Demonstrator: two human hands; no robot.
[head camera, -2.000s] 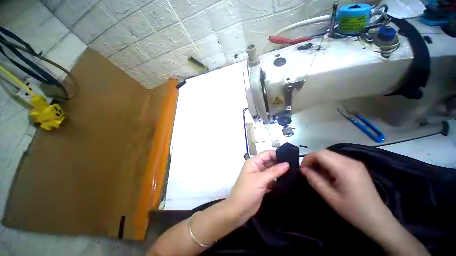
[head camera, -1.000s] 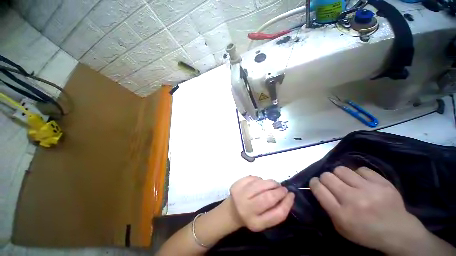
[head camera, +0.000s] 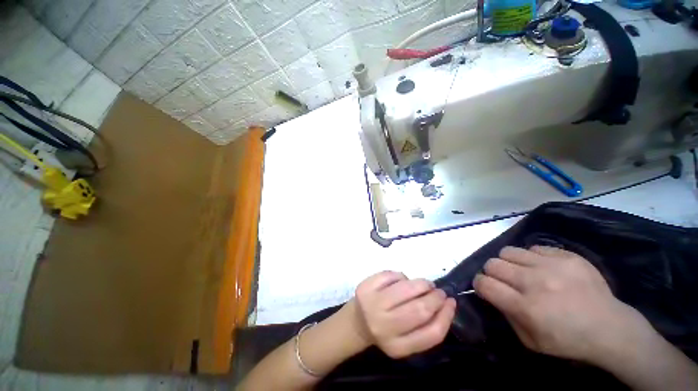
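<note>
The dark, slightly shiny garment (head camera: 639, 244) lies over the table's front edge and the lap, at the lower right. My left hand (head camera: 406, 313), with a bangle on the wrist, is closed on a pinched fold of the dark cloth. My right hand (head camera: 547, 302) is just right of it, palm down, its fingers curled on the same cloth. A short pale line, thread or pin, shows between the hands; I cannot tell which. The fingertips' exact hold is partly hidden.
An off-white sewing machine (head camera: 490, 99) stands behind the hands, its lamp lit over the presser foot (head camera: 430, 189). Blue-handled snips (head camera: 545, 172) lie on the machine bed. An orange edge (head camera: 243, 252) and brown cardboard (head camera: 130, 260) are at left, with a yellow plug (head camera: 70, 197).
Since two seconds ago, both hands have moved down from the machine bed, and the upright dark tab no longer shows. Over the last second they have barely moved.
</note>
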